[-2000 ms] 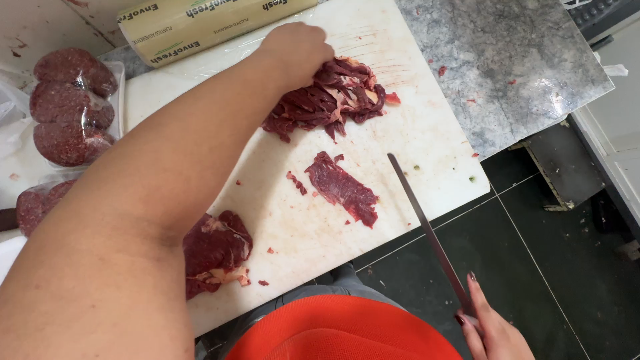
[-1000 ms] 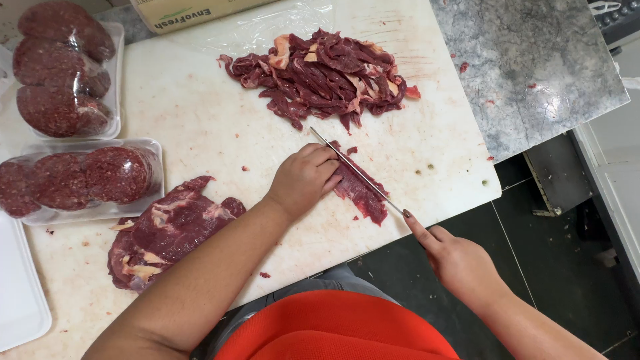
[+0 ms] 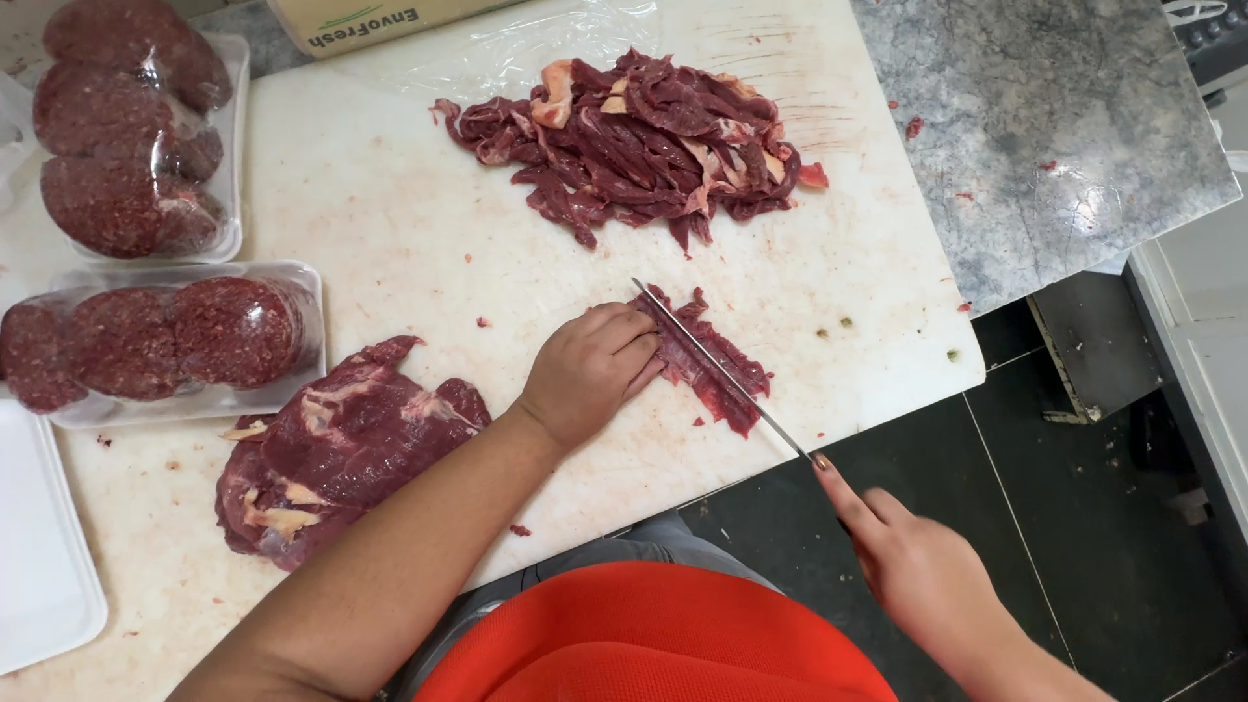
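Note:
My right hand (image 3: 902, 546) grips a long thin-bladed knife (image 3: 726, 370), its handle hidden in my fingers. The blade lies across a small slab of raw red meat (image 3: 717, 366) on the white cutting board (image 3: 858, 234). My left hand (image 3: 595, 370) presses on the left edge of that slab with bent fingers, close beside the blade. Beyond the knife is a heap of sliced raw meat strips (image 3: 643, 146). A larger uncut piece of meat (image 3: 361, 439) with bits of fat lies to the left of my left forearm.
Two wrapped trays of ground meat patties (image 3: 127, 127), (image 3: 185, 341) stand at the left, above a white foam tray (image 3: 44, 546). A box of EnvoFresh film (image 3: 390, 19) and clear plastic wrap (image 3: 546, 39) are at the far edge. A grey stone counter (image 3: 1043, 136) adjoins the board at the right.
My left hand has moved from the heap of strips down to the small slab. The knife, held off to the right of the slab two seconds ago, now lies across it.

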